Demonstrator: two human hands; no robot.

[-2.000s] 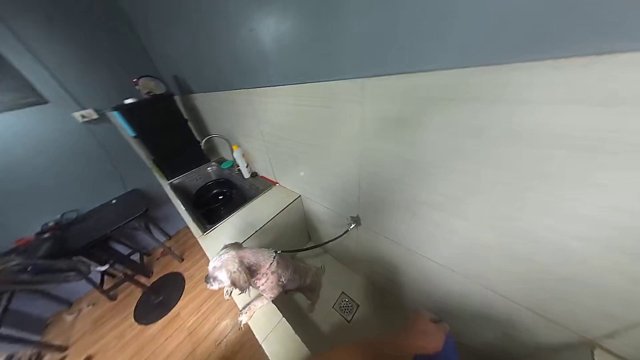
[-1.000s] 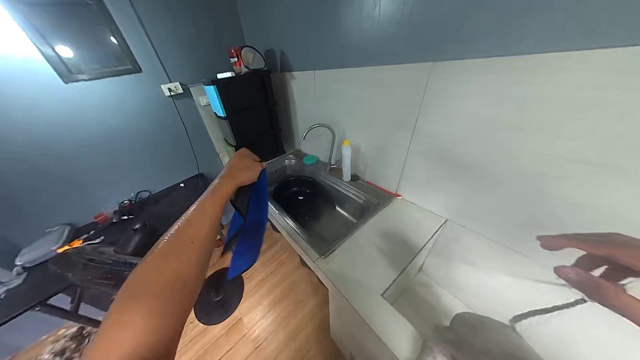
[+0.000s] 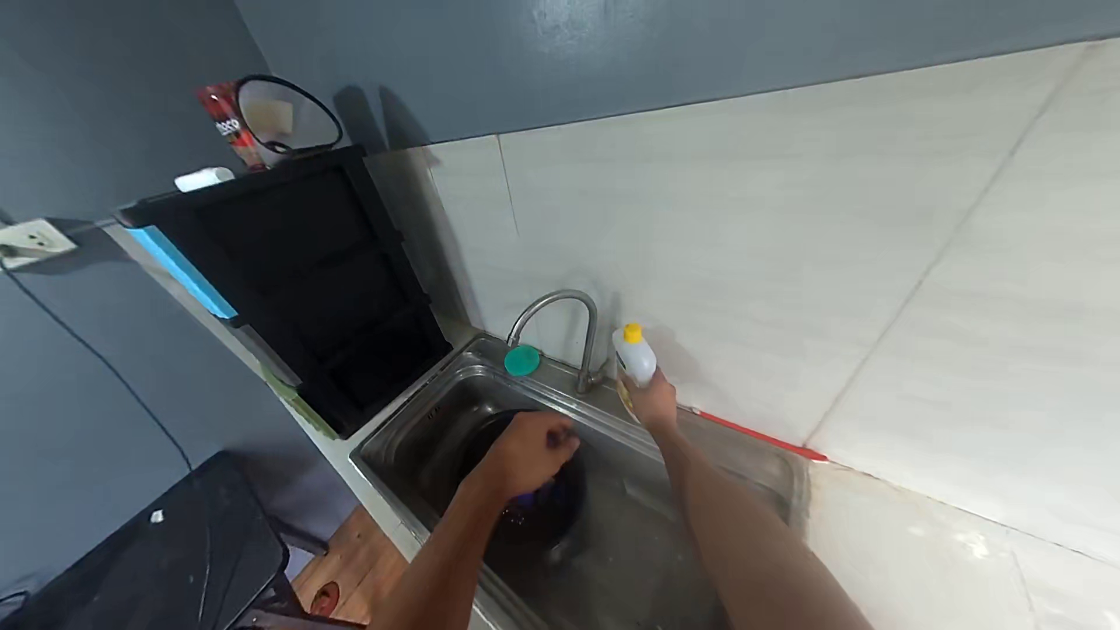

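My right hand (image 3: 654, 401) is closed around a white plastic bottle (image 3: 638, 357) with a yellow cap, at the back ledge of the stainless steel sink (image 3: 612, 560). Over the sink is my left hand (image 3: 529, 451), its fingers curled; whether it holds anything cannot be told. Below it a round black basin (image 3: 560, 516) stands in the sink, and something blue (image 3: 525, 500) shows inside, partly hidden by the hand. A curved metal faucet (image 3: 591, 328) rises just left of the bottle, with a round green object (image 3: 522, 360) at its side.
A black drawer cabinet (image 3: 297, 271) stands left of the sink, with a round-framed mesh item (image 3: 293, 118) and a red packet (image 3: 229, 122) on top. A red strip-like object (image 3: 752, 432) lies along the wall. At lower left is a black table (image 3: 166, 542); a socket (image 3: 35, 242) is on the wall.
The blue cloth hung from my left hand a second ago; that hand is now over the basin, where something blue shows. My right hand has come to the bottle. The view has moved closer to the sink.
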